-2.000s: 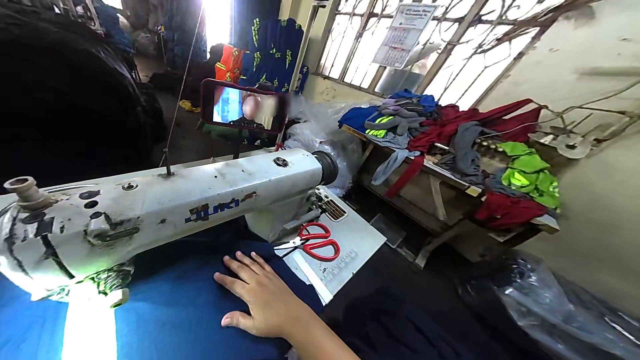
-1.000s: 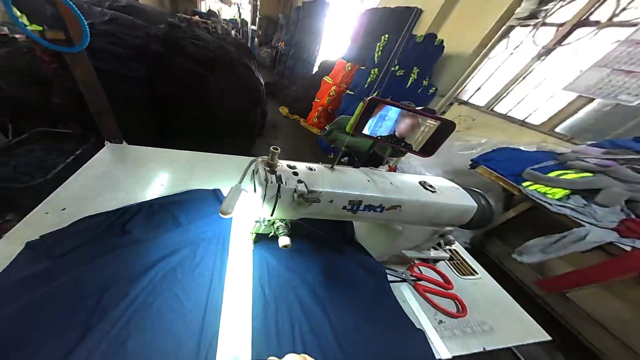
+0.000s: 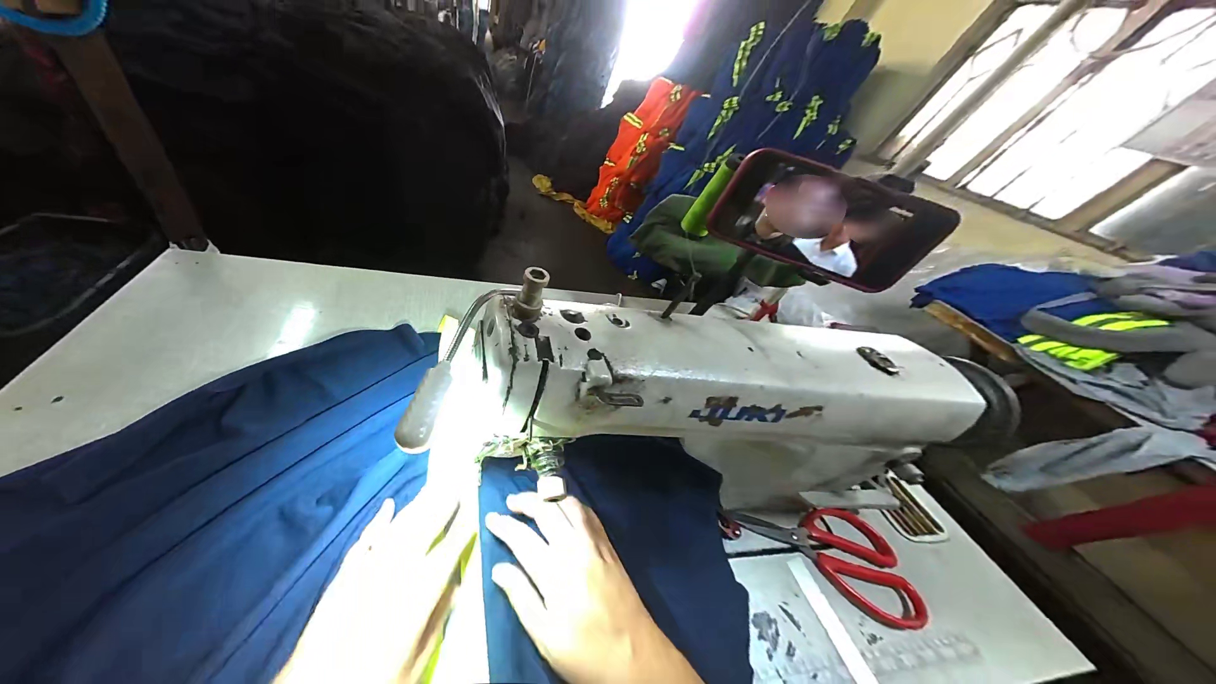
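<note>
A white Juki sewing machine [image 3: 741, 380] stands across the table, its lamp glaring by the needle area. Dark blue fabric [image 3: 237, 494] spreads left of the needle and under the machine arm. A bright, overexposed strip with yellow-green edges runs toward the needle. My left hand [image 3: 380, 589] lies on the fabric along this strip, washed out by the light. Flat on the blue fabric, just right of the strip, rests my right hand [image 3: 570, 589], fingers spread near the presser area. Red-handled scissors [image 3: 855, 560] lie at the machine's base. Needle and presser foot are hidden.
A phone [image 3: 831, 218] is mounted behind the machine. The machine's handwheel [image 3: 988, 399] is at its right end. Piled garments [image 3: 1092, 323] lie on a wooden table at right. Orange fabric [image 3: 641, 147] and hanging blue fabric [image 3: 750, 95] are behind. The white tabletop [image 3: 275, 294] extends left.
Both hands now lie on the fabric before the needle area; one second ago only fingertips showed at the bottom edge. The view has swung left since two seconds ago.
</note>
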